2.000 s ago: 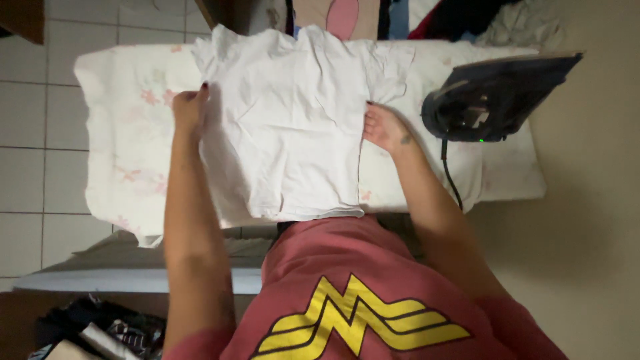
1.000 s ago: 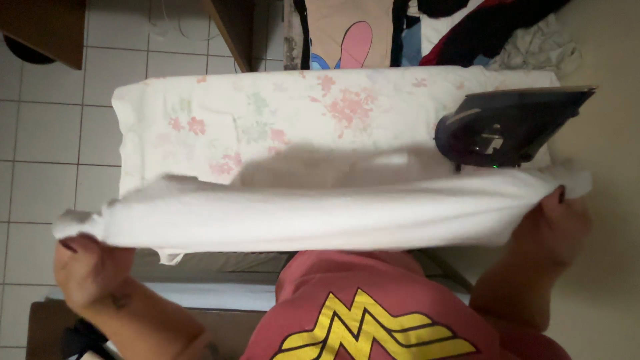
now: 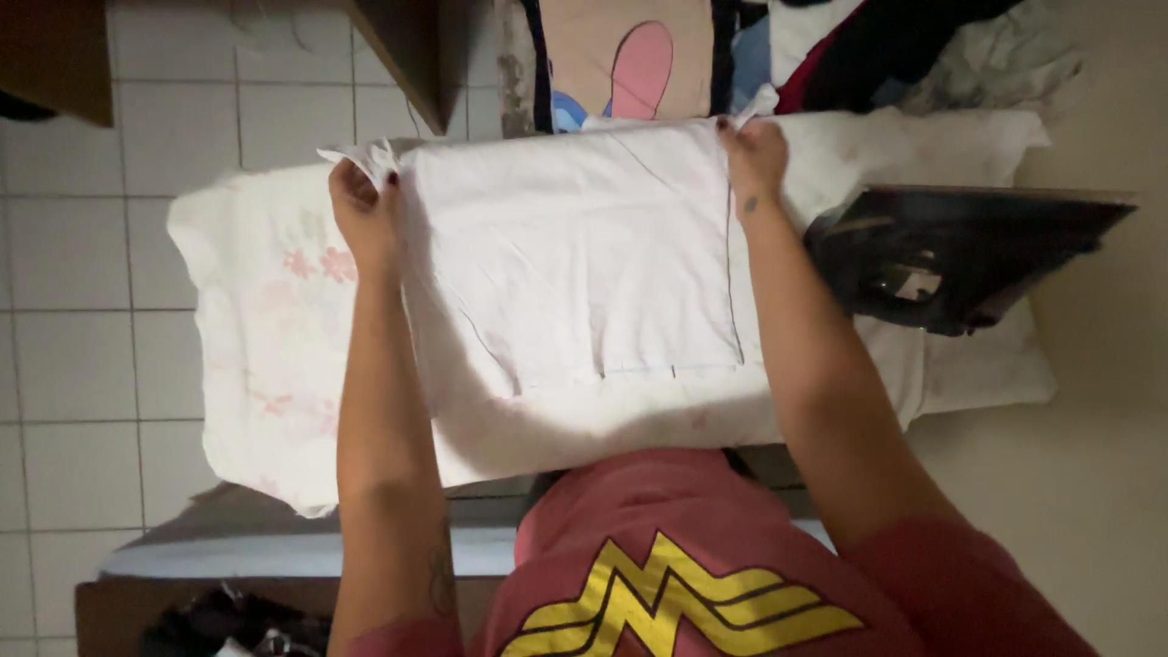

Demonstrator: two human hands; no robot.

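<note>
A white cloth garment (image 3: 575, 255) spans the middle of an ironing surface covered with a floral cloth (image 3: 265, 365). My left hand (image 3: 365, 205) grips its far left corner, with bunched fabric at the fingers. At the far right corner, my right hand (image 3: 756, 160) pinches the fabric between thumb and fingers. The garment's lower edge lies over the floral cloth, nearer to my body. A dark clothes iron (image 3: 949, 265) stands at the right end of the surface, to the right of my right forearm.
Beyond the far edge are a printed cloth with a pink shape (image 3: 630, 55) and piled dark and light clothes (image 3: 876, 55). Brown furniture (image 3: 401, 55) stands at the upper left. Dark items (image 3: 237, 620) lie at the lower left. Tiled floor (image 3: 68, 365) shows on the left.
One second ago the white garment was stretched wide along the near edge between my hands. Both hands have moved away from my body and closer together, and the garment now spreads over the surface.
</note>
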